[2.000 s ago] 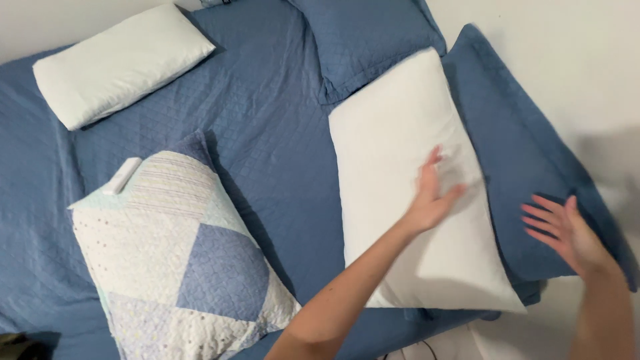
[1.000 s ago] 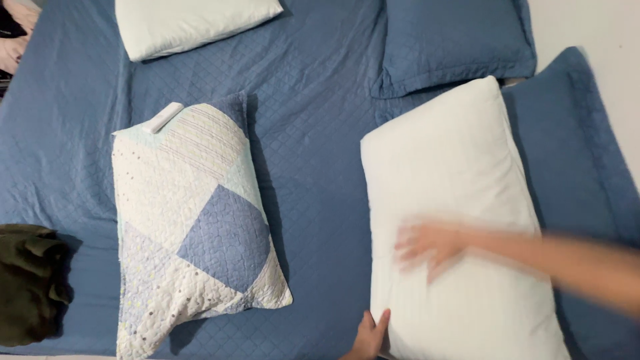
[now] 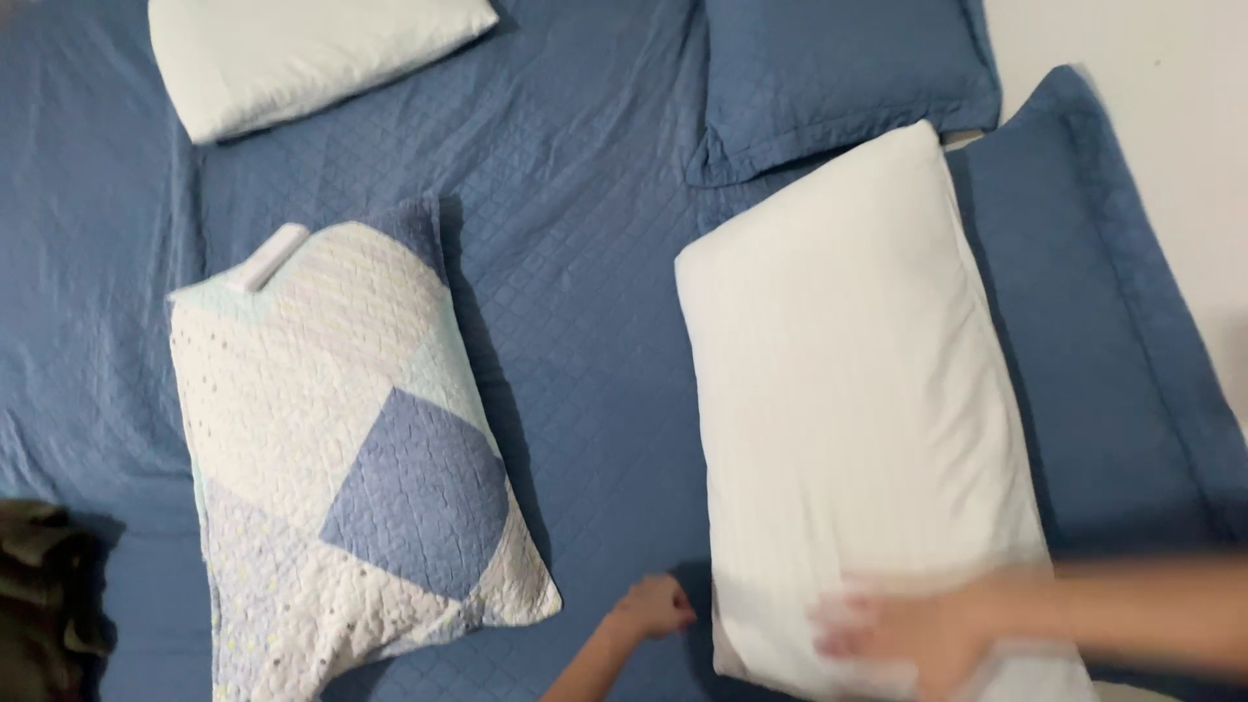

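A white pillow (image 3: 848,390) lies lengthwise on the right part of the blue quilted bedspread (image 3: 585,322). My right hand (image 3: 907,624), blurred by motion, is over the lower end of this pillow with its fingers pointing left; whether it presses on the fabric is unclear. Just left of the pillow's lower left edge is my left hand (image 3: 658,606), its fingers curled and nothing visible in them. A blue pillow (image 3: 1092,322) lies partly under the white pillow's right side. Left of both hands rests a patchwork quilted pillow (image 3: 331,439) with a small white object (image 3: 271,257) on its top edge.
Another white pillow (image 3: 312,58) lies at the upper left. A second blue pillow (image 3: 848,78) is at the top, above the white pillow. Dark crumpled cloth (image 3: 44,604) sits at the lower left. A pale wall or floor surface (image 3: 1180,127) borders the bed at right.
Both hands were farther right two seconds ago, the right over the blue pillow. My left hand has come off the white pillow's lower left edge, while my right hand has moved down over its lower end.
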